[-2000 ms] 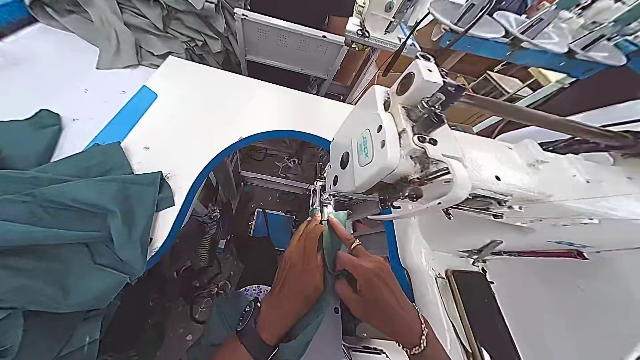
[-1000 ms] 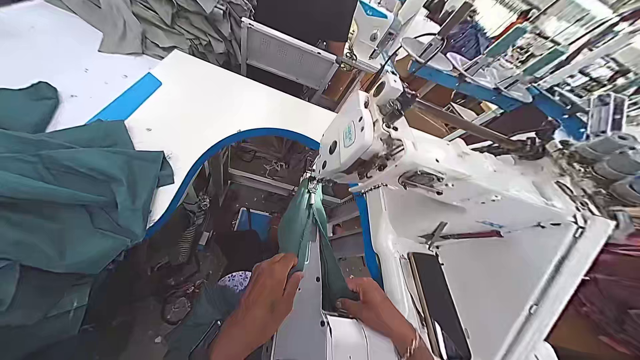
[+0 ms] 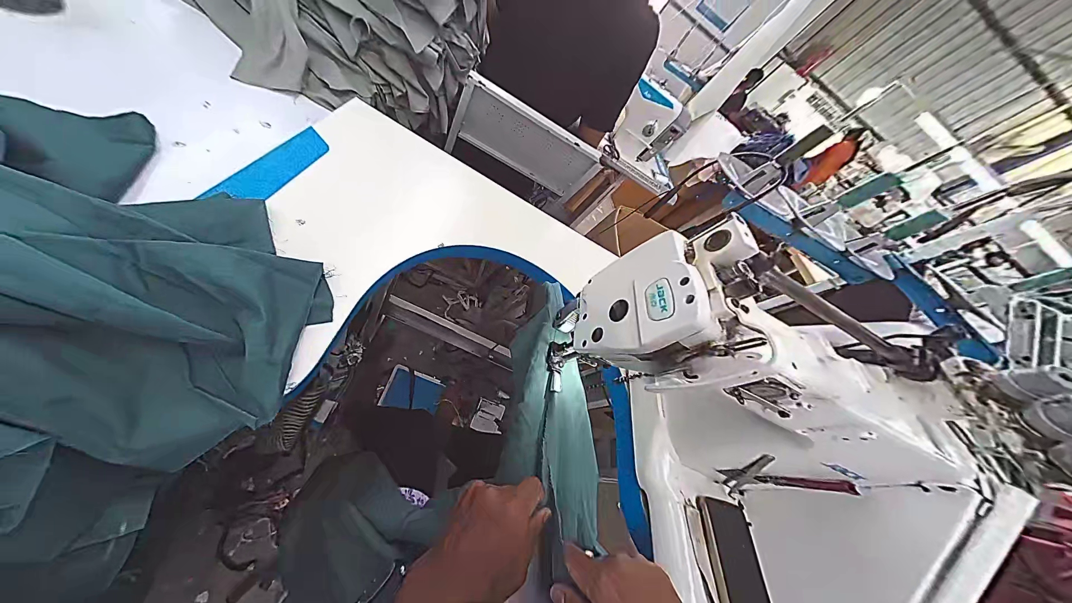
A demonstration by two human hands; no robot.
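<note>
A strip of green fabric (image 3: 574,444) runs lengthwise from the needle area of a white Jack sewing machine (image 3: 653,297) down toward me. My left hand (image 3: 490,536) grips its left side near the bottom of the view. Beside it, my right hand (image 3: 615,574) pinches the fabric's lower right part and is partly cut off by the frame edge. Both hands are below the presser foot (image 3: 556,377), close to each other. The fabric's far end reaches up past the machine head. More green fabric (image 3: 142,318) lies heaped on the table at left.
The white table (image 3: 419,193) has a curved blue-edged cutout beside the machine. A dark phone-like object (image 3: 733,548) and small scissors or snips (image 3: 787,483) rest on the right. Grey fabric (image 3: 360,59) is piled at the back. A person in dark clothing (image 3: 569,59) is beyond the table.
Both hands were close to the needle two seconds ago and have come down the fabric toward me. More fabric now shows beyond the machine head. The view has tilted upward.
</note>
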